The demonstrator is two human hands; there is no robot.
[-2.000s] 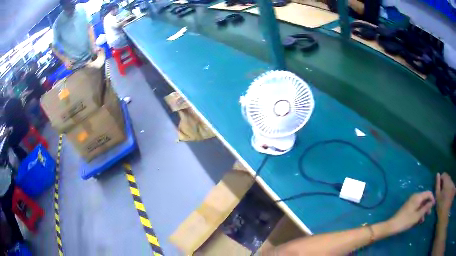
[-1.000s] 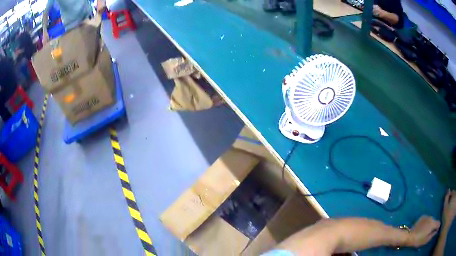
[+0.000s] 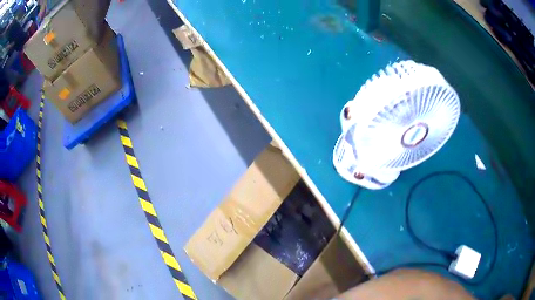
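Note:
A white desk fan (image 3: 414,133) stands on the teal bench (image 3: 293,76), its round grille tilted. A black cable (image 3: 409,202) lies in a loop to the right of and below the fan. A white power adapter (image 3: 465,262) sits at the lower part of the loop. A bare forearm (image 3: 405,287) of mine crosses the bottom edge of the picture, over the bench's near edge. Neither of my hands is in the picture.
An open cardboard box (image 3: 234,225) with dark contents is below the bench edge. Brown paper (image 3: 206,69) lies beyond it. Cartons (image 3: 82,82) stand on a blue trolley (image 3: 100,122). Blue crates (image 3: 16,143) and red stools (image 3: 13,202) are at far left. A white scrap (image 3: 480,162) lies right of the fan.
The view has turned and tilted down. Both hands have gone out of the picture at the lower right. The headphones on the belt and the person behind the cartons have mostly left the view.

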